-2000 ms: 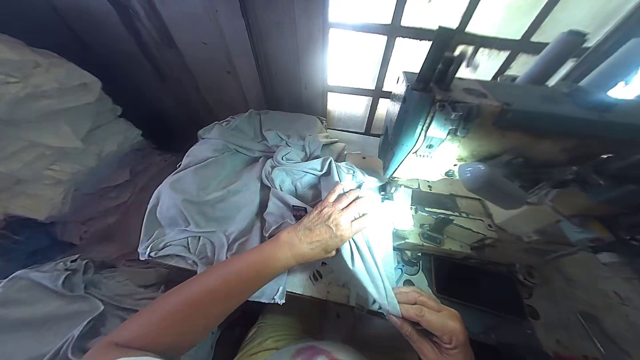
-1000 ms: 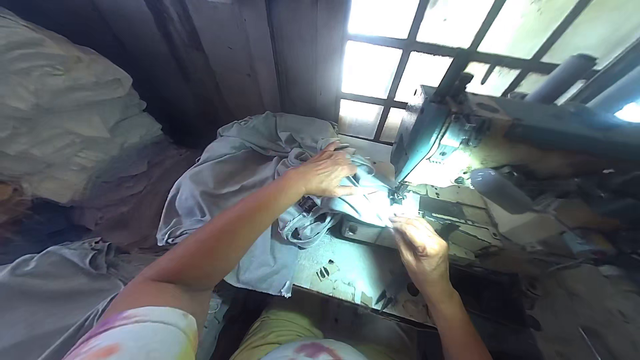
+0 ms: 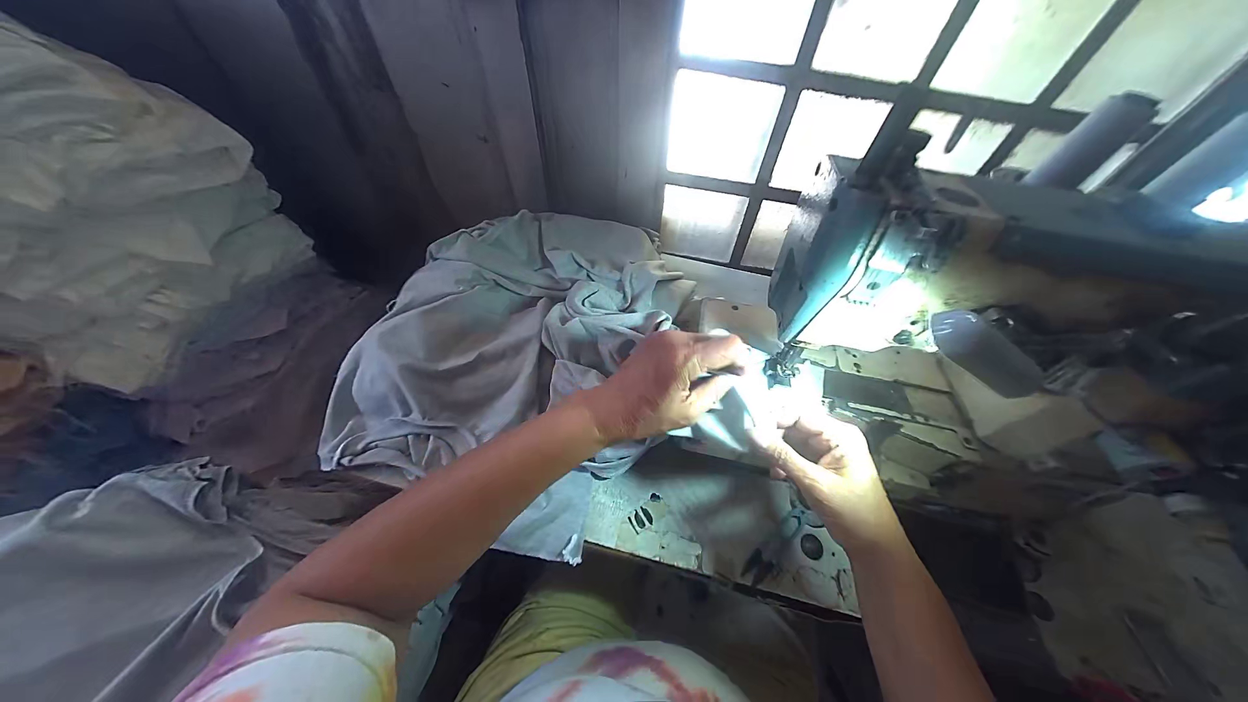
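Observation:
A bluish-grey industrial sewing machine [image 3: 848, 253] stands at the right, its lamp shining on the presser foot [image 3: 783, 366]. Light grey knit fabric [image 3: 468, 341] lies bunched left of the foot, one part running to it. My left hand [image 3: 668, 385] pinches the fabric's edge just left of the foot, with a thin dark item between its fingers that I cannot identify. My right hand [image 3: 824, 463] pinches the fabric in front of the foot. Glare hides the needle and the fabric right at it.
Pale folded cloth is piled high [image 3: 127, 214] at the far left, and grey cloth [image 3: 127, 585] lies at the lower left. A barred window [image 3: 726, 127] is behind the machine. Thread cones [image 3: 1097, 141] stand at upper right. The worn table edge [image 3: 682, 570] runs close to my lap.
My right hand has moved up from the table's front edge to the presser foot area. My left hand has shifted along the fabric, lately toward the foot. The fabric between them is drawn in closer.

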